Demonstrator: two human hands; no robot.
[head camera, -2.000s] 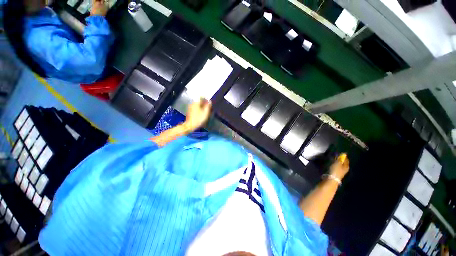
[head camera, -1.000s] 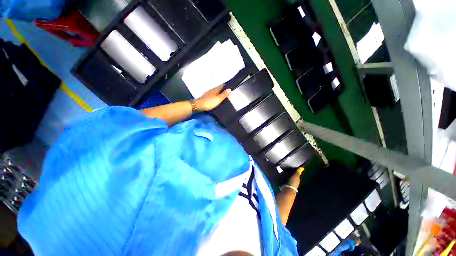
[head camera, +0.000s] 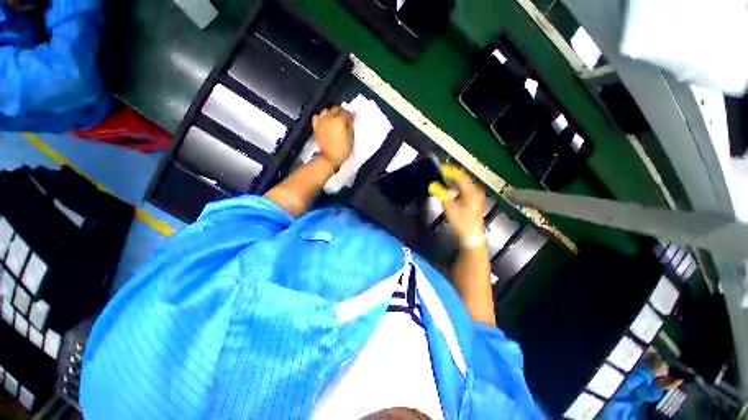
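My right hand (head camera: 461, 201), with yellow finger cots, holds a dark phone (head camera: 410, 180) by its right end, above the left part of the black phone tray (head camera: 484, 283). A white film piece (head camera: 400, 157) shows just beyond the phone. Other glossy phones (head camera: 519, 253) lie in the tray pockets to the right, partly hidden by my right hand and wrist. My left hand (head camera: 335, 137) is curled over the fanned stack of white sheets (head camera: 369, 131); its fingertips are hidden, so I cannot tell whether it grips a sheet.
Stacked black trays with phones (head camera: 246, 117) stand left of the white stack. A grey post (head camera: 607, 211) crosses at the right. Dark phones (head camera: 525, 123) lie across the green bench. A loaded tray stack (head camera: 625, 353) is at the lower right. A person's blue sleeve (head camera: 49, 74) is at upper left.
My right hand has moved left from the tray's right end and now holds a dark phone. My left hand has moved from the tray's left end onto the white stack. The view has shifted.
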